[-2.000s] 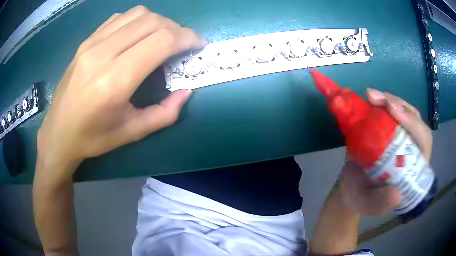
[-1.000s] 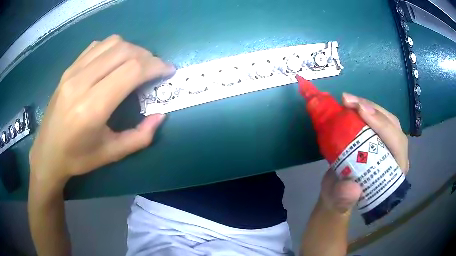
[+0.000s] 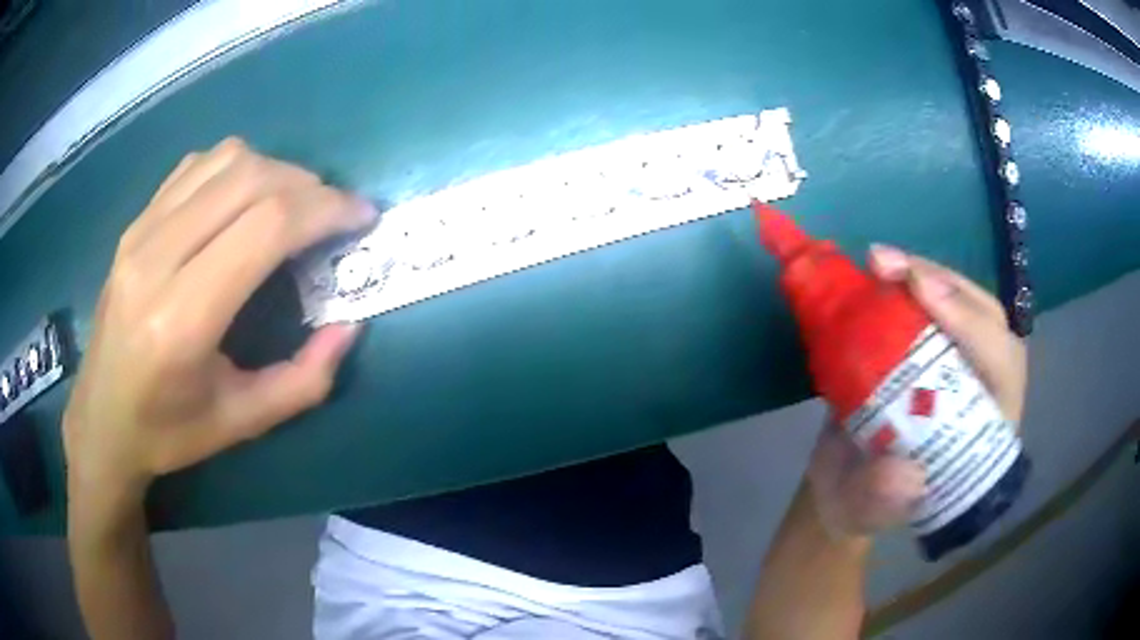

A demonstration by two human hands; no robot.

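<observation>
A white LED board lies slanted on the green surface, its right end higher in the picture. Its round parts look faint in the glare. My left hand grips the board's left end between thumb and fingers. My right hand holds the glue bottle, with red nozzle, white label and dark base. The bottle is tilted, nozzle up and to the left. The nozzle tip is at the board's lower edge near its right end; whether it touches cannot be told.
A black LED board lies crosswise at the right. Another board's end shows at the left edge, with a dark oval object below it. The green conveyor surface has a white stripe at the upper left.
The white board and my left hand have shifted left and down in the picture. The bottle's nozzle has gone from below the board to its lower edge, nearer the right end.
</observation>
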